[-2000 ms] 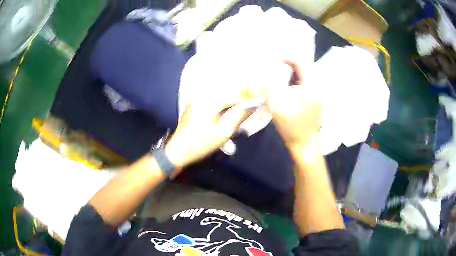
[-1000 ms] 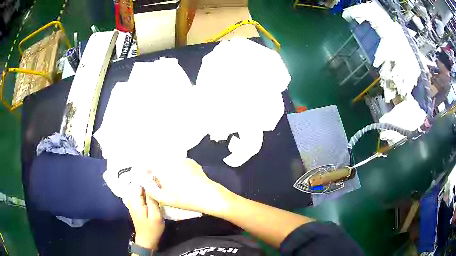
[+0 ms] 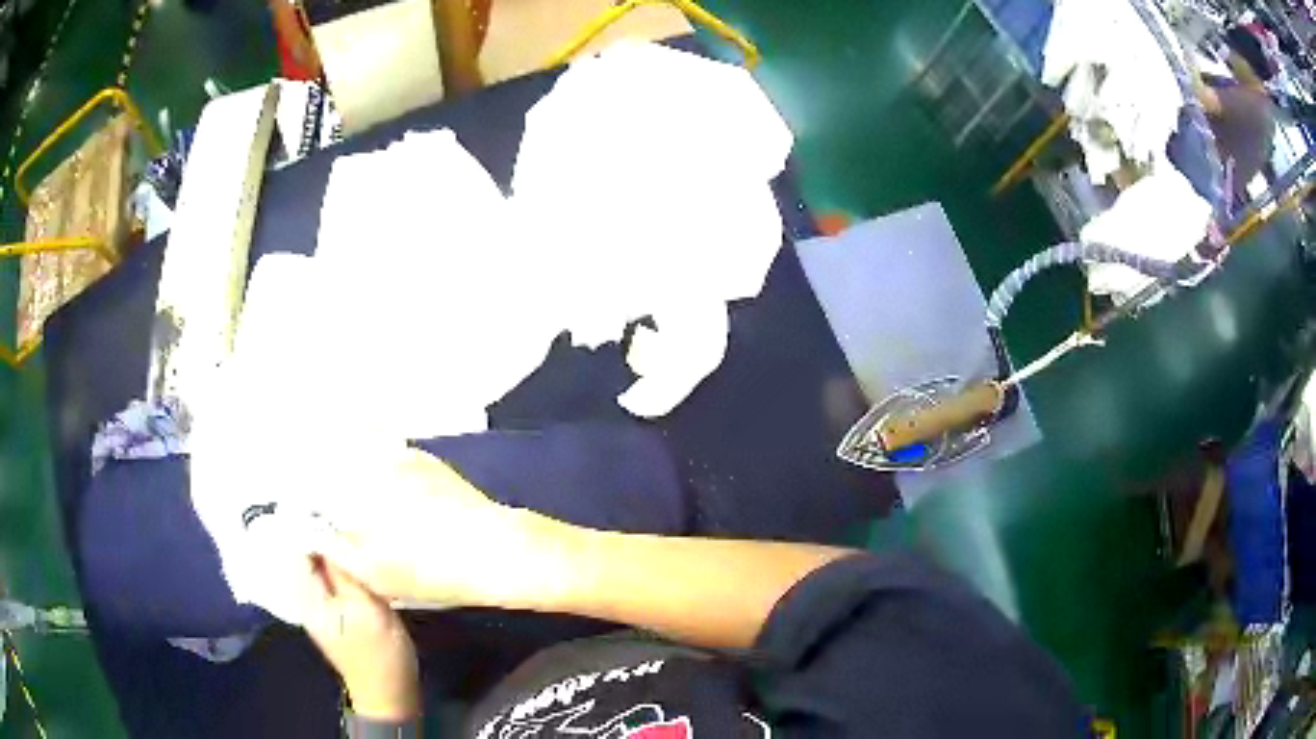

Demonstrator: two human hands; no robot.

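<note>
A white garment piece lies over the navy sleeve board, joined in view with more white cloth on the table behind. A small dark label shows on it near my hands. My right hand reaches across to the left and holds the near end of the cloth. My left hand is just below it, fingers at the same cloth edge; its fingertips are partly hidden and overexposed. The steam iron rests on the grey sheet at the right, untouched.
A white heap is at the table's far side. A long pale board and a crumpled grey-blue cloth are at the left. The iron's ribbed hose runs right. Yellow-framed carts and cardboard stand behind the table.
Since one second ago the view has shifted, and both hands with the cloth now appear farther left. Earlier, both hands were at the cloth near the middle. The iron stays on its sheet.
</note>
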